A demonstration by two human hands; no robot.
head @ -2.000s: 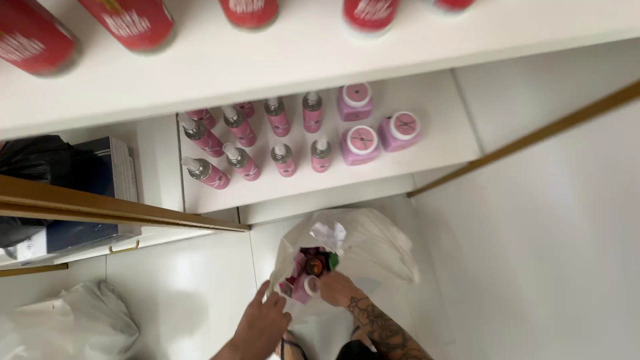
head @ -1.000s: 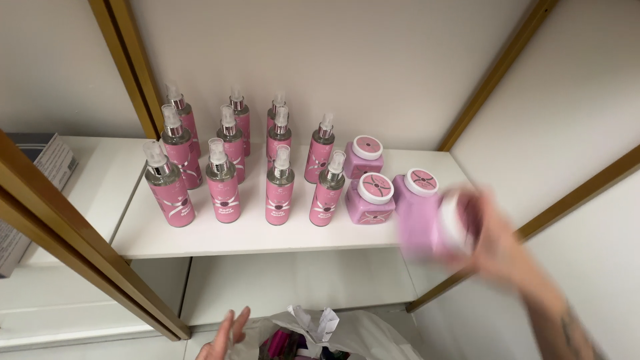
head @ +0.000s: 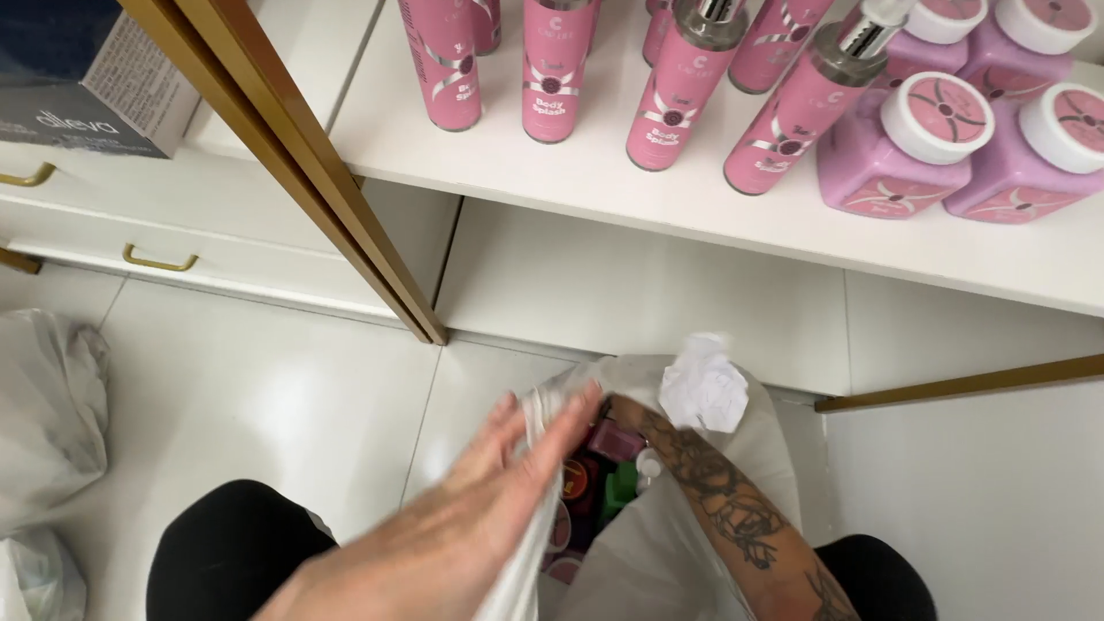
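A white plastic bag point(head: 768, 423) stands open on the floor between my knees, with pink, red and green containers point(head: 617, 487) inside. My left hand point(head: 500, 483) is at the bag's left edge, fingers extended, a fold of plastic by the fingers; blur hides whether they grip it. My right hand point(head: 623, 410) reaches into the bag, its fingers hidden. A crumpled white paper point(head: 705, 388) lies at the bag's far rim. Above, pink body splash bottles point(head: 552, 78) stand on a white shelf point(head: 604, 194), beside several square lilac jars point(head: 897, 172) with white lids.
Gold metal frame posts point(head: 345, 216) rise left of the shelf, and another gold bar point(head: 966, 385) is at right. White drawers with a gold handle point(head: 159, 259) stand at left, a box point(head: 103, 95) above them. Another plastic bag point(head: 52, 405) lies on the tiled floor.
My right hand, at the shelf with a lilac jar a second ago, is now inside the bag. One more lilac jar stands on the shelf. The view has tilted down.
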